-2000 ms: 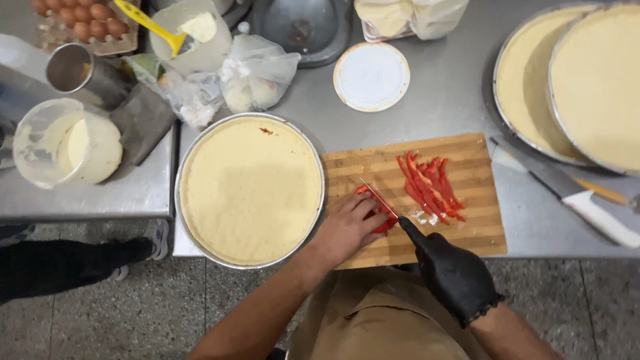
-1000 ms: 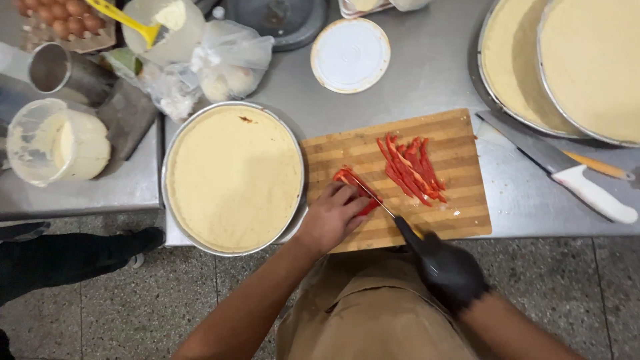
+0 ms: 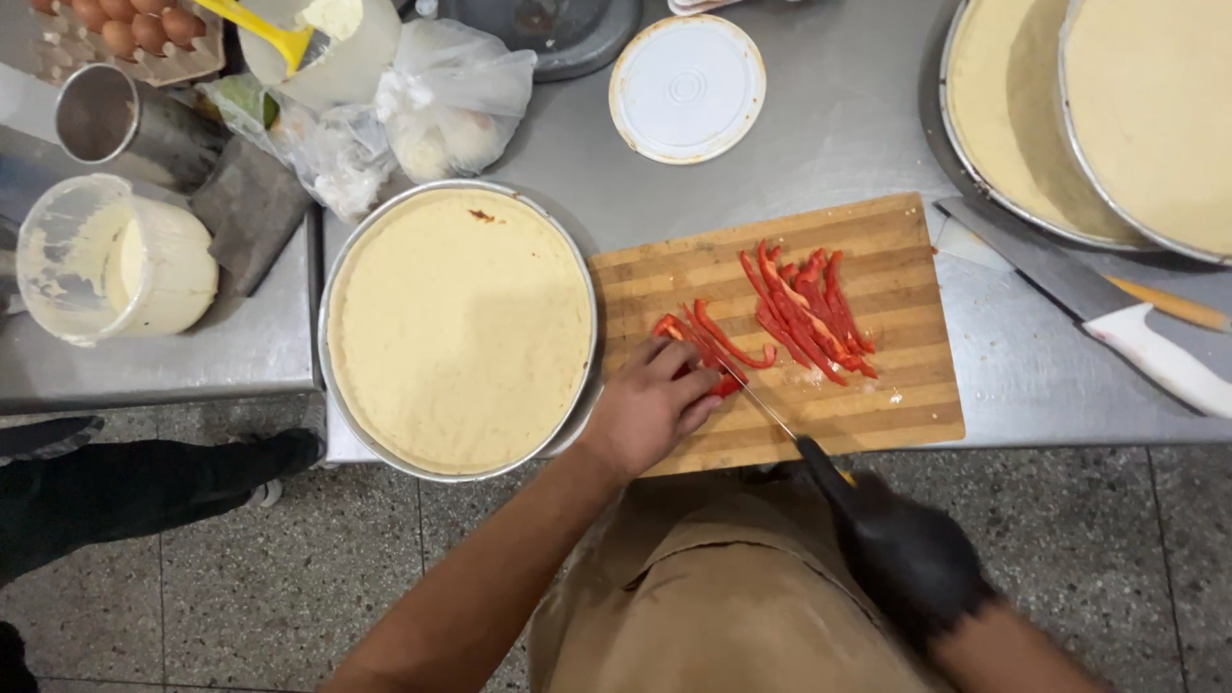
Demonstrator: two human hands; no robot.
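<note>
On a striped wooden cutting board (image 3: 895,289), my left hand (image 3: 654,399) presses down on a piece of red bell pepper (image 3: 729,385). My right hand (image 3: 900,549), in a black glove, grips the dark handle of a knife (image 3: 770,412), whose thin blade lies against the pepper beside my left fingertips. A cut strip curls just right of the blade. Further right on the board lies a pile of red pepper strips (image 3: 804,308). Left of the board is a round metal pan lined with pale dough (image 3: 462,332). My fingers partly hide the held pepper.
A large white-handled knife (image 3: 1165,361) lies right of the board, below stacked dough-lined pans (image 3: 1039,115). Behind are a white round lid (image 3: 687,89) and plastic bags (image 3: 452,96). At left stand a plastic tub (image 3: 115,260), a metal cup (image 3: 96,114) and eggs (image 3: 149,29). Another person's legs (image 3: 125,491) show lower left.
A strip now lies separate beside the blade, where the earlier frames show none. My left hand stays on the pepper and my right hand keeps hold of the knife.
</note>
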